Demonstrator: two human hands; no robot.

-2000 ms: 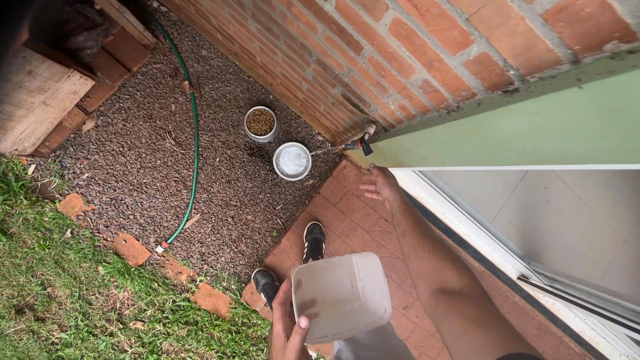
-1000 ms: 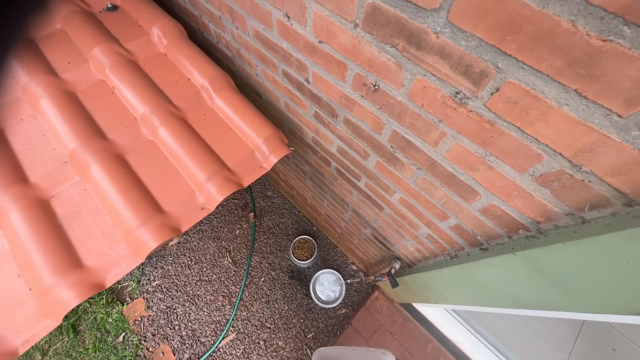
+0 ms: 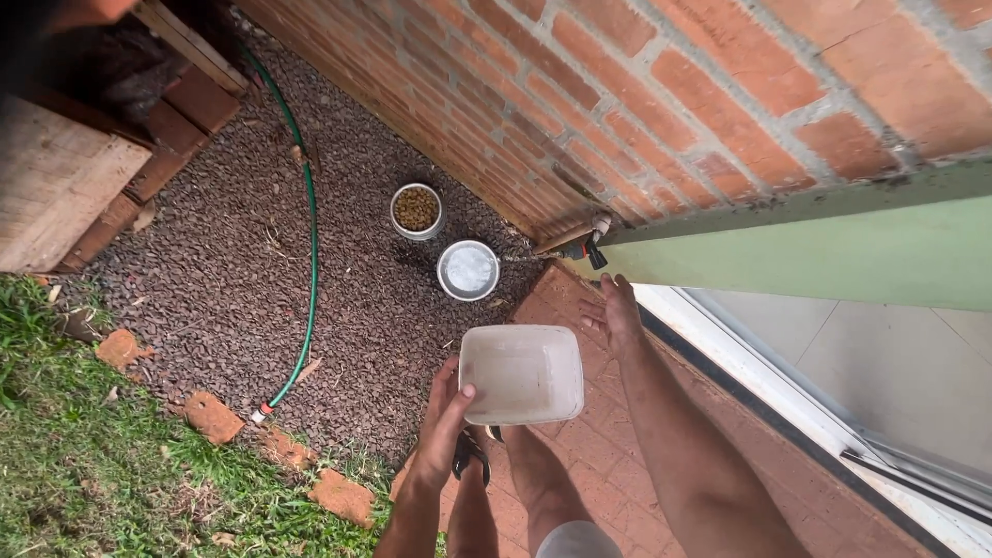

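Observation:
My left hand [image 3: 446, 415] grips the left side of a translucent plastic container [image 3: 523, 376], its thumb over the rim. My right hand [image 3: 616, 310] is raised with fingers apart and holds nothing; it is just below the black-handled outdoor tap [image 3: 594, 252] at the foot of the wall. A stream of water runs from the tap to a metal bowl [image 3: 468, 270] on the gravel, where the water looks white and foamy. Touching or close to it, up and to the left, stands a second bowl [image 3: 416, 211] filled with brown kibble.
A green garden hose [image 3: 311, 256] curves over the gravel [image 3: 209, 310]. A brick wall [image 3: 496, 116] rises behind the bowls. Wooden boards [image 3: 66, 186] lie at the upper left, grass [image 3: 85, 480] at the lower left. A white sliding-door frame [image 3: 775, 395] borders the brick paving on the right.
The view has tilted back down from the tiled roof, and both hands show again. Compared with two seconds ago, the container is held farther up, nearer the bowls. The right hand stays near the tap.

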